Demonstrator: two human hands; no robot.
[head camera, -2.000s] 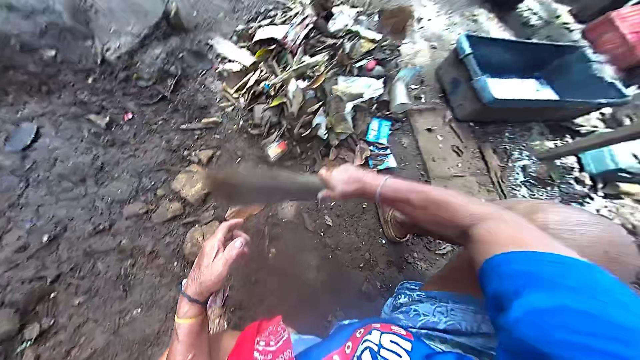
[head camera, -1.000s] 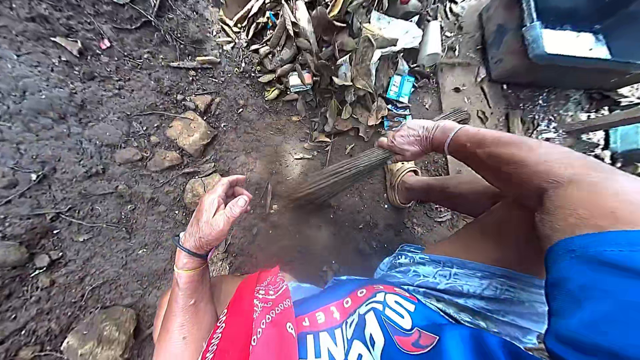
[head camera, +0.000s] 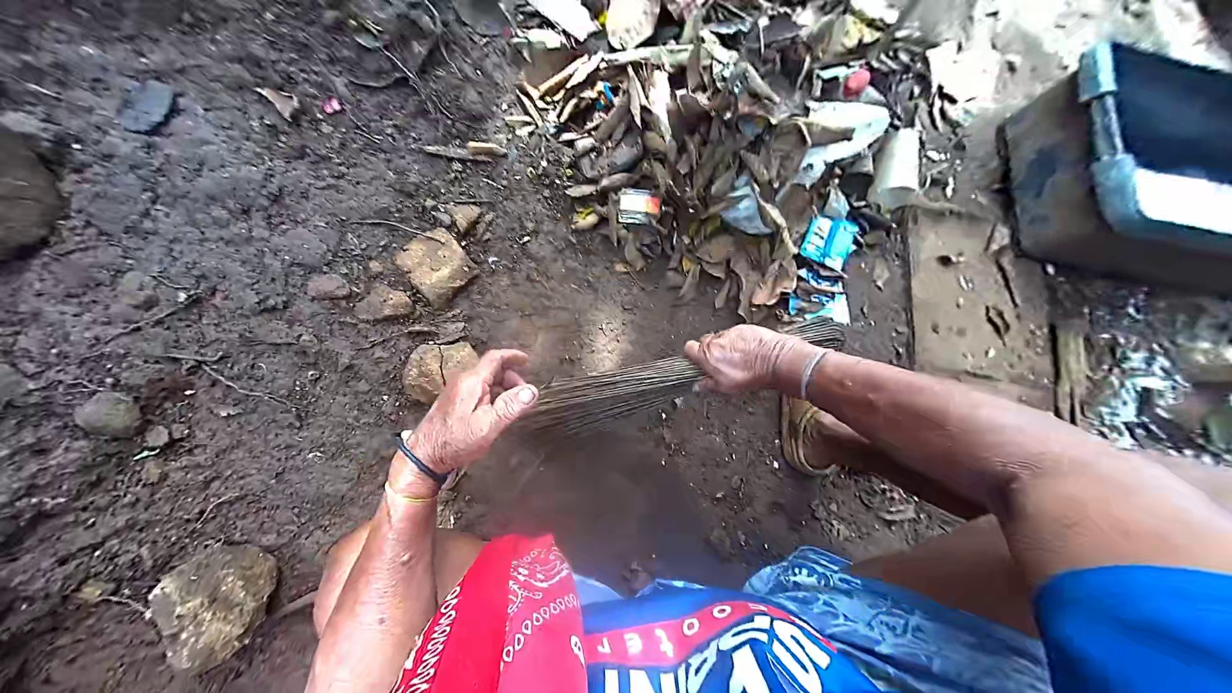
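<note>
My right hand (head camera: 736, 358) is closed around a short hand broom of thin stiff sticks (head camera: 616, 390), held low over the damp soil. The bristle ends point left and fan out beside my left hand (head camera: 476, 409), whose fingers are curled with no object visible in them. Whether its fingertips touch the bristles I cannot tell. Ahead of the broom lies a heap of dry brown leaves (head camera: 703, 144), mixed with a blue plastic wrapper (head camera: 828, 243), a white cylindrical piece (head camera: 897, 168) and other litter.
Pale stones (head camera: 435, 268) lie ahead of my left hand, and a larger rock (head camera: 214, 606) sits at lower left. A dark plastic tub (head camera: 1068, 183) stands at the right, near a flat board (head camera: 972, 298). My sandaled foot (head camera: 807, 438) is below my right wrist.
The broom has swung from a slant to nearly level since one second ago, its bristle end now beside my left hand. My right hand has kept its grip on it.
</note>
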